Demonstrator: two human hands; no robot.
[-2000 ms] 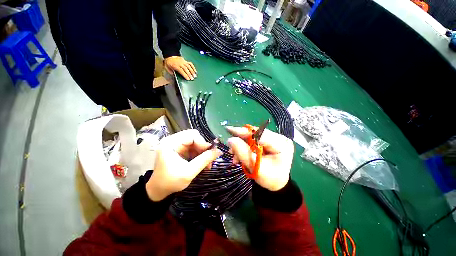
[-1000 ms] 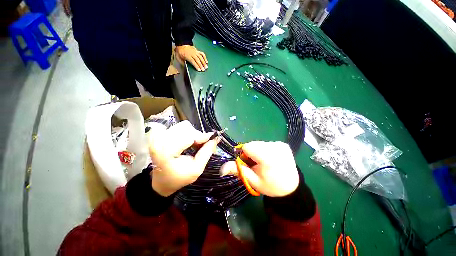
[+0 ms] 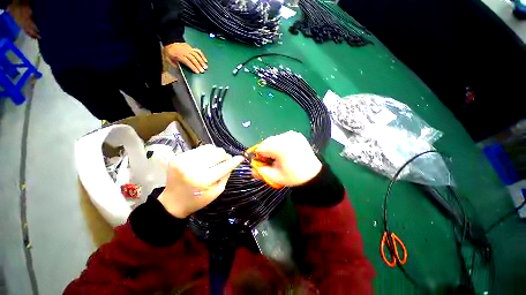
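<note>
My left hand (image 3: 196, 177) pinches a cable end between thumb and fingers; the end itself is mostly hidden at the fingertips. My right hand (image 3: 288, 160) holds orange-handled scissors (image 3: 266, 175), with the blades at the left fingertips; how far they are closed cannot be told. Under both hands lies a dense bundle of black cables (image 3: 245, 201) at the table edge. It curves into a large arc (image 3: 300, 95) on the green mat, with small silvery and white tips at its fanned ends.
A clear bag of small parts (image 3: 383, 135) lies right of the arc. Spare orange scissors (image 3: 393, 249) lie near a looped cable. An open cardboard box (image 3: 156, 123) with white bags stands at left. A person (image 3: 109, 52) rests a hand on the table edge. Cable heaps (image 3: 236, 20) lie beyond.
The view has shifted. My right hand has brought the scissors to the left fingertips; the blades stood away from them two seconds ago. My left hand still pinches a cable end.
</note>
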